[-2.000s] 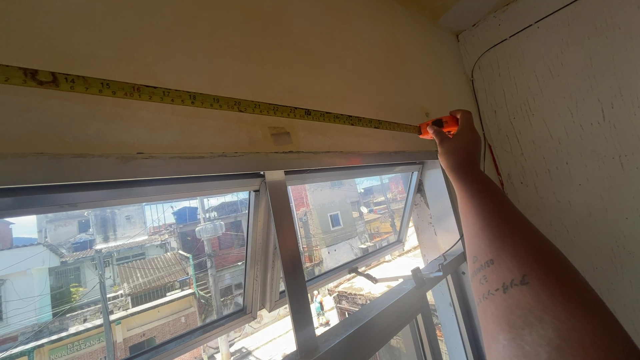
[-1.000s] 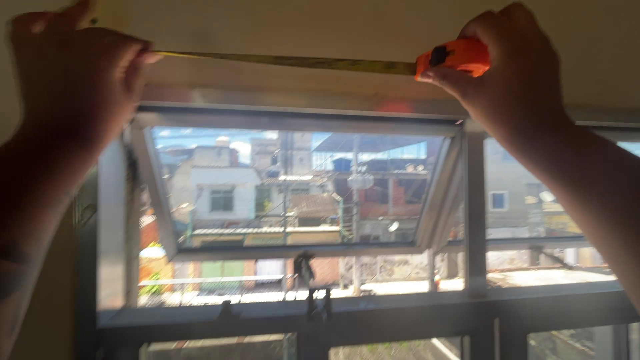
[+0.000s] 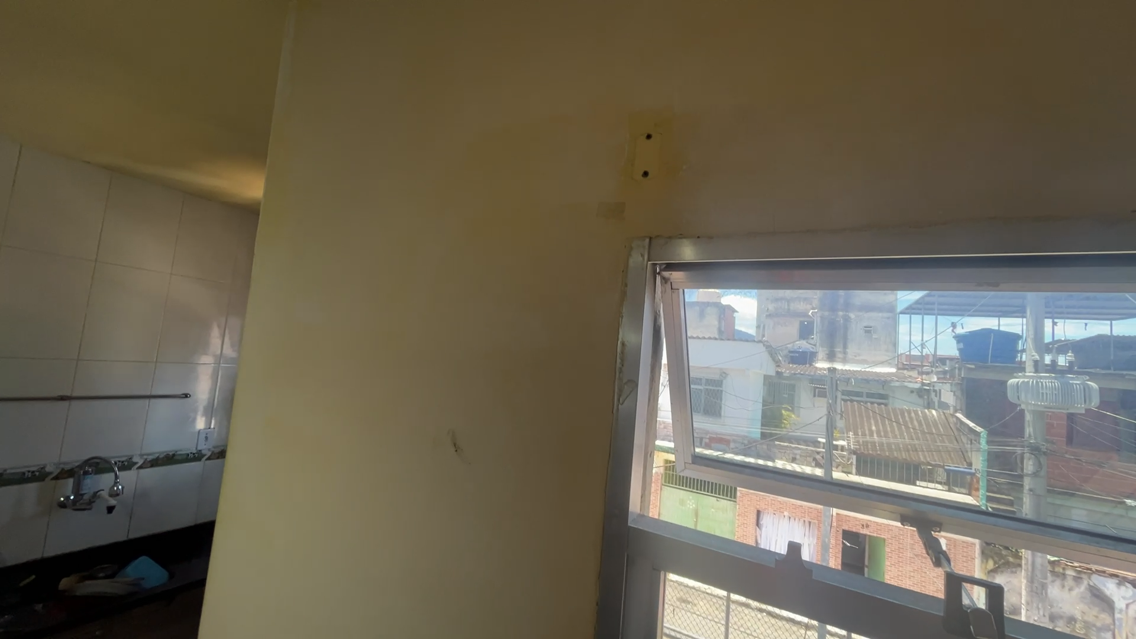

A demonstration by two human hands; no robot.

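Neither of my hands shows in the head view, and no tape measure is in sight. A yellowish painted wall [image 3: 426,293] fills the middle. High on it, above the window's upper left corner, is a pale patch [image 3: 647,156] with two dark screw holes, one over the other. Below and left of that patch lies a small brownish mark [image 3: 611,210]. To the right stands the aluminium window frame [image 3: 635,382], its hinged upper sash [image 3: 681,382] tilted outward. A dark window latch [image 3: 974,603] sits at the lower right.
Past the wall's edge at left, a white-tiled kitchen wall carries a metal towel bar [image 3: 124,397], a chrome faucet [image 3: 90,485] and a power outlet [image 3: 206,438]. Below is a dark counter [image 3: 191,555] with a blue item [image 3: 145,571] on it. Buildings and a utility pole [image 3: 1035,461] stand outside.
Both hands, with the orange tape measure and its drawn-out blade, were up at the wall one second ago and are out of view now. The view has swung left toward the kitchen.
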